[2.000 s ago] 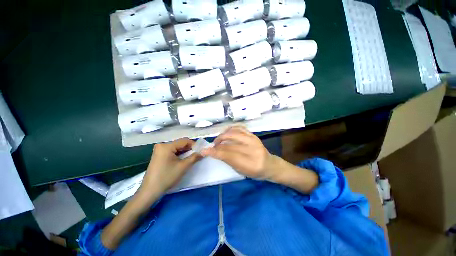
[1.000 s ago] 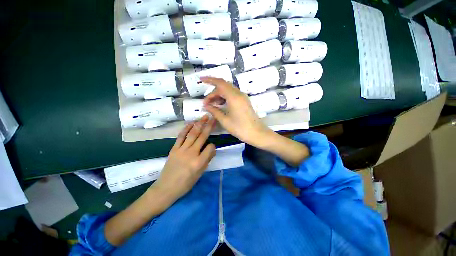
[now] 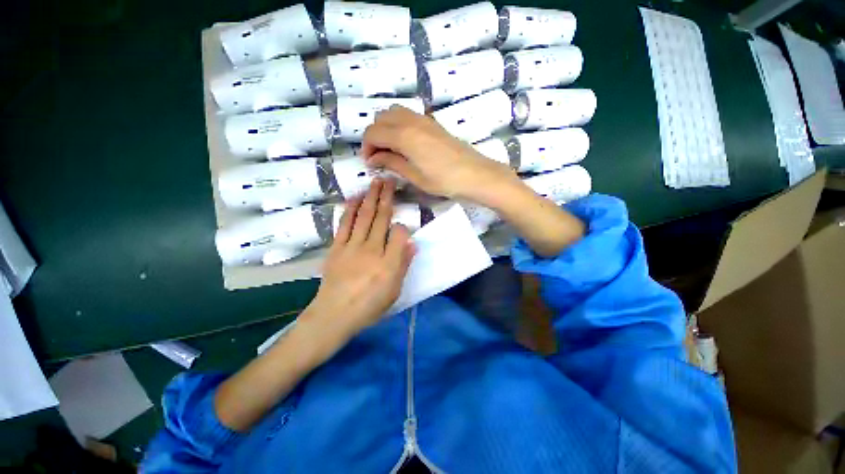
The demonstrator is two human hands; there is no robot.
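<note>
White cylindrical housings with grey ends lie in tight rows on a beige cardboard pad. My left hand lies palm down, its fingertips on a housing in the second column, second row from the front. My right hand is at the same housing, its fingers bent down close to the left fingertips. Whether its fingertips hold a label cannot be told. A white label sheet lies slanted under my left hand and over the pad's front edge. Part of it is hidden by my left hand and forearm.
A printed label sheet and more white sheets lie on the green bench at the right. An open cardboard box stands at the lower right. Large white paper is at the left edge. A metal bar is at the upper right.
Both hands have moved from the front row to the second row from the front. The label sheet has turned from nearly level to slanted and now overlaps the pad's front edge.
</note>
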